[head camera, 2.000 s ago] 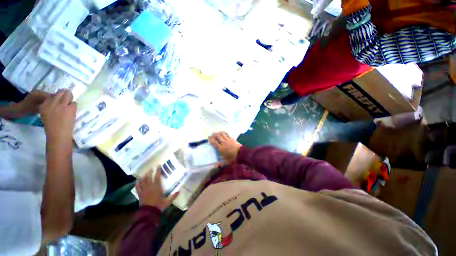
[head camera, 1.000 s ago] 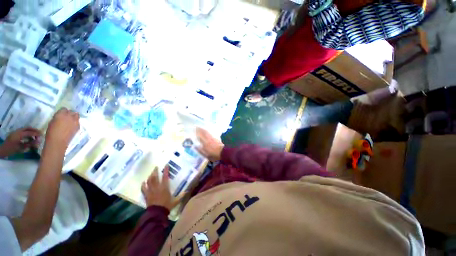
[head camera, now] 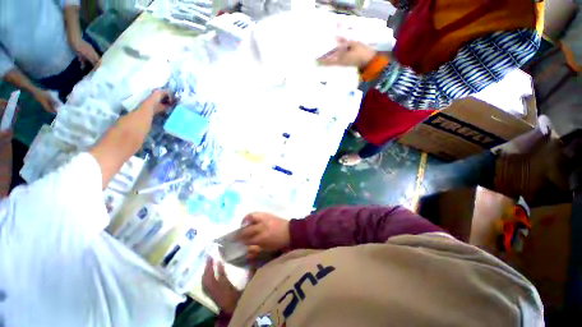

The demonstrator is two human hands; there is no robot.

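Observation:
My right hand (head camera: pixel 267 231), in a maroon sleeve, is closed on the edge of a pale flat tray (head camera: pixel 233 246) at the near table edge. My left hand (head camera: pixel 220 281) is beside the tray's lower left side, fingers spread and partly blurred; whether it grips the tray I cannot tell. The tray looks tilted, and its recesses are not visible. White trays (head camera: pixel 180 252) with dark bars lie in overlapping rows to the left. Light-blue sachets (head camera: pixel 219 203) lie just beyond my hands.
A blue box (head camera: pixel 186 124) lies on a heap of shiny bags. A person's arm (head camera: pixel 124 140) reaches across from the left. Another person's hand (head camera: pixel 350 53) is over the far right table. A brown FIREFLY carton (head camera: pixel 447 131) stands on the floor at right.
The flat printed tray between my hands is now tilted, and my right hand has closed on it. The person at left has leaned in and reached toward the heap. The view has shifted.

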